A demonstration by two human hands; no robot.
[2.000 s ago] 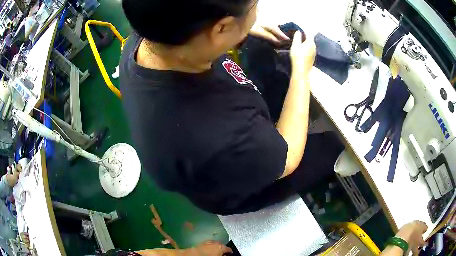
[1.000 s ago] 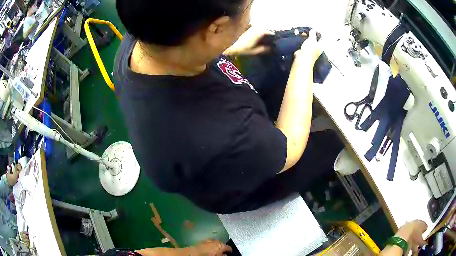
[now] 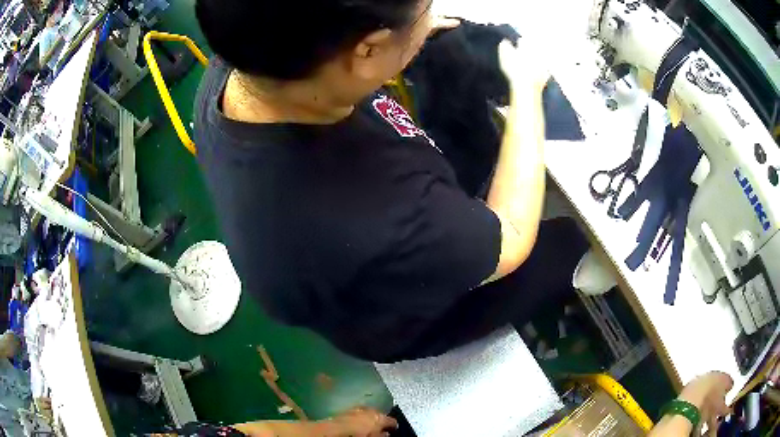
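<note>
My left hand (image 3: 363, 422) is at the bottom edge, beside the pale seat cover; its fingertips meet something dark and its grip is unclear. My right hand (image 3: 706, 399), with a green band at the wrist, rests at the table's near right corner; its fingers are partly hidden. A seated operator holds a dark garment piece (image 3: 466, 72) above the lap at the table edge. A small navy panel (image 3: 562, 111) lies on the white table by the operator's forearm. Black-handled scissors (image 3: 629, 175) and navy strips (image 3: 671, 175) lie beside the white sewing machine (image 3: 727, 141).
The operator (image 3: 342, 222) sits between my hands and the machine. A pale seat cover (image 3: 470, 388) and yellow tube frame (image 3: 620, 397) are at the bottom. A white round base (image 3: 205, 286) stands on the green floor at left, with another worktable (image 3: 81, 341) beyond.
The operator's hands have shifted the dark cloth, which now spreads wider over the lap. The small navy panel lies on the table clear of the fingers. My hands have hardly moved.
</note>
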